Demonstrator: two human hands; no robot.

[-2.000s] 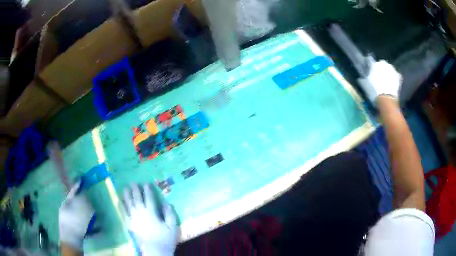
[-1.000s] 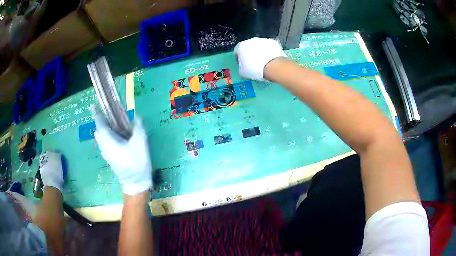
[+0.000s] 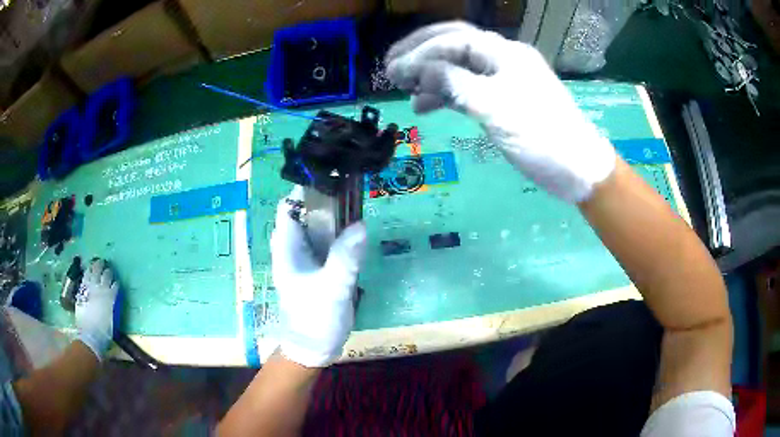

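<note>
My left hand (image 3: 315,294), in a white glove, holds a part-built assembly upright over the mat. Its black plastic cluster (image 3: 340,152) is at the top, with silver tubes (image 3: 323,209) below it between my fingers and thumb. A thin blue cord (image 3: 248,97) sticks out to the upper left. My right hand (image 3: 517,111), also in a white glove, is raised to the right of the cluster, not touching it. Its fingers are bent, and I cannot tell whether it holds something small.
A blue bin (image 3: 313,64) stands behind the assembly. A grey post (image 3: 547,30) and a clear bag of small parts (image 3: 586,43) are behind my right hand. Silver tubes (image 3: 710,179) lie at right. Another person's gloved hand (image 3: 97,303) rests on the mat at left.
My left hand has moved right and now holds the tubes with the black cluster in view. My right hand has risen and moved right from beside the bin of fasteners.
</note>
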